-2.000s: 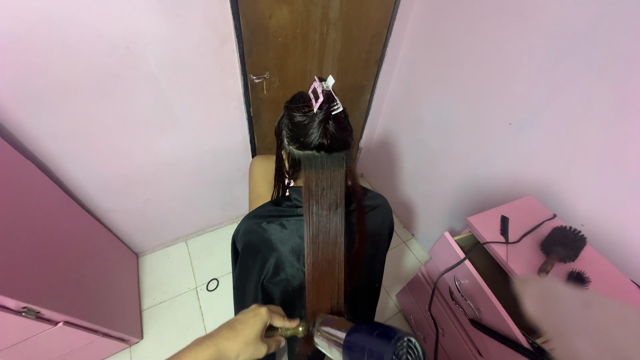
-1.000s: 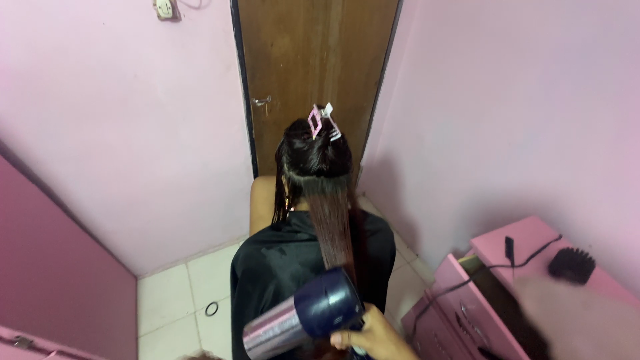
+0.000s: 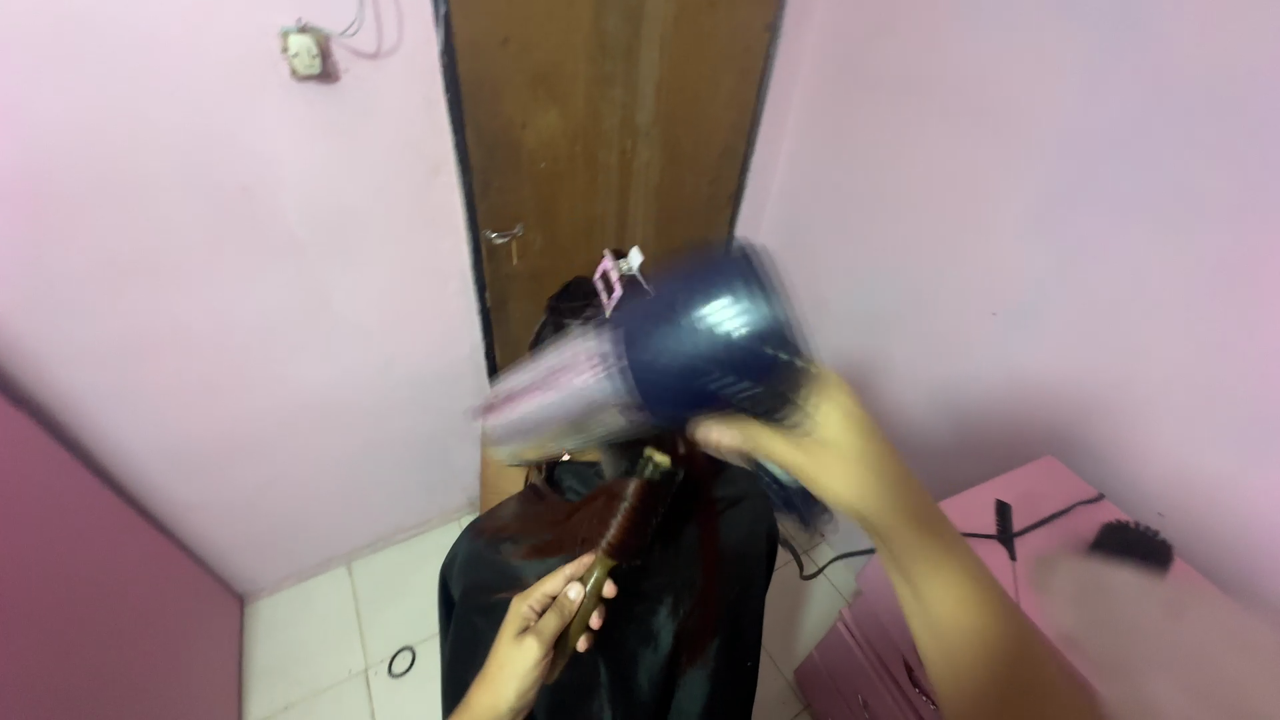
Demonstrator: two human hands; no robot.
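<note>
My right hand (image 3: 800,440) grips a dark blue hair dryer (image 3: 710,340), blurred by motion, its silvery-pink nozzle pointing left. Below it, my left hand (image 3: 555,615) holds a round hairbrush (image 3: 620,525) by its handle, with the bristles up against reddish-brown hair (image 3: 555,520). A seated person faces away, wearing a black cape (image 3: 640,640). Pink and white hair clips (image 3: 608,282) hold the hair on top of the head. The dryer hides most of the head and the upper part of the hair.
At the lower right, a pink drawer unit (image 3: 1050,480) carries a small black comb (image 3: 1005,528), a black brush (image 3: 1130,545) and a dark cord. A pink cabinet (image 3: 110,560) stands at the left. A black ring (image 3: 401,662) lies on the tiled floor. Beyond the person is a wooden door (image 3: 610,130).
My right hand and the dryer have risen from the lower back to in front of the head. My left hand, barely in view one second ago, shows again with the round brush.
</note>
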